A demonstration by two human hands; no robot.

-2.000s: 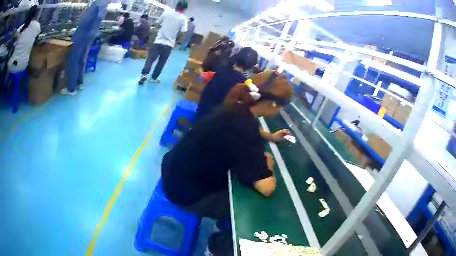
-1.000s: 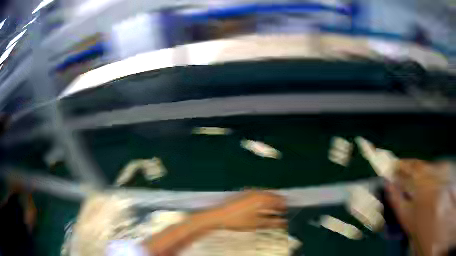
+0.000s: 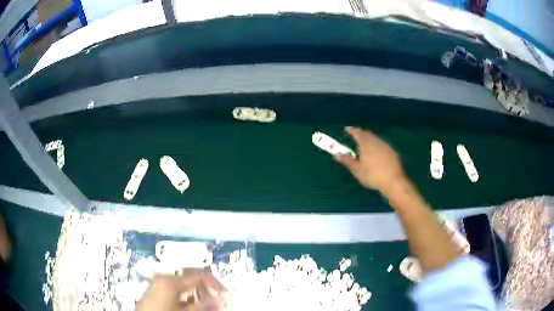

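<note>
My right hand (image 3: 373,161) reaches over the green belt. Its thumb and index finger are at the right end of a white oval car base (image 3: 328,143); whether they grip it is hard to tell. My left hand (image 3: 185,291) is at the bottom edge, blurred and partly cut off, over the heap of small cream-white parts (image 3: 304,282). Its fingers are curled; whether it holds a part is unclear. A white base (image 3: 182,251) lies just beyond the left hand, on a clear plastic bag (image 3: 143,239).
More bases lie on the belt, including one at the upper middle (image 3: 254,114). A pale rail (image 3: 304,226) separates belt and worktop. A black phone (image 3: 480,240) and a filled parts bag (image 3: 525,249) are at right. A post (image 3: 39,149) slants at left.
The view has turned from the seated worker and floor to the belt and worktop. My right hand is now over the middle of the belt; my left hand is lower in the picture.
</note>
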